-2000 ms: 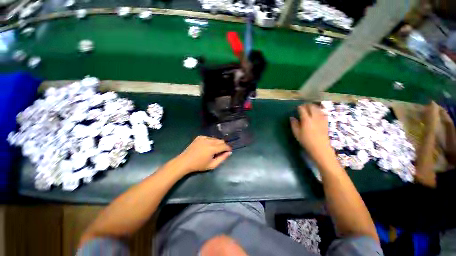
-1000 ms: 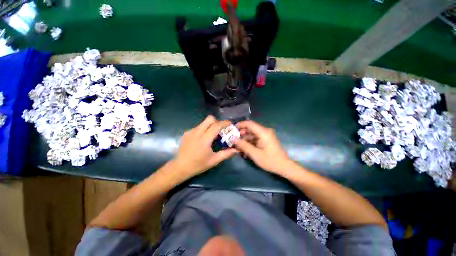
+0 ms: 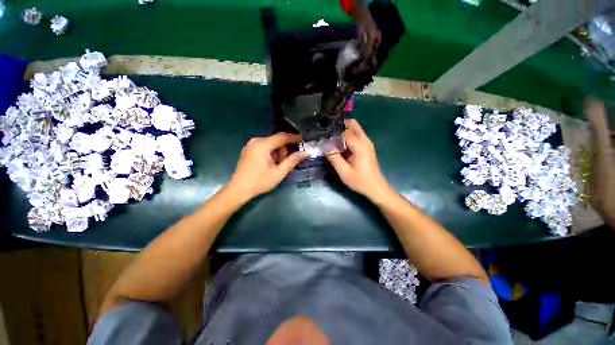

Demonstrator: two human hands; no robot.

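The black hand press [image 3: 324,74] stands at the bench centre, its red grip [image 3: 347,5] cut off by the top edge. A small white module [image 3: 314,148] is at the press foot, partly hidden by fingertips. My left hand [image 3: 265,162] holds its left side. My right hand [image 3: 356,156] has its fingertips at the right side, by a shiny part of the fixture [image 3: 332,144]; whether it grips the module is unclear. The left pile of modules [image 3: 94,145] and the right pile of modules [image 3: 516,162] lie on the bench.
The green conveyor belt [image 3: 202,34] runs beyond the bench, with a few white parts. A grey post [image 3: 499,54] rises at the right. A neighbour's arm [image 3: 600,155] is at the far right beside brass parts [image 3: 584,178]. A lower parts box holds small pieces [image 3: 399,279].
Both hands have moved forward with the module, from in front of the press to its foot. Earlier, my right hand was at the right pile. The view has shifted.
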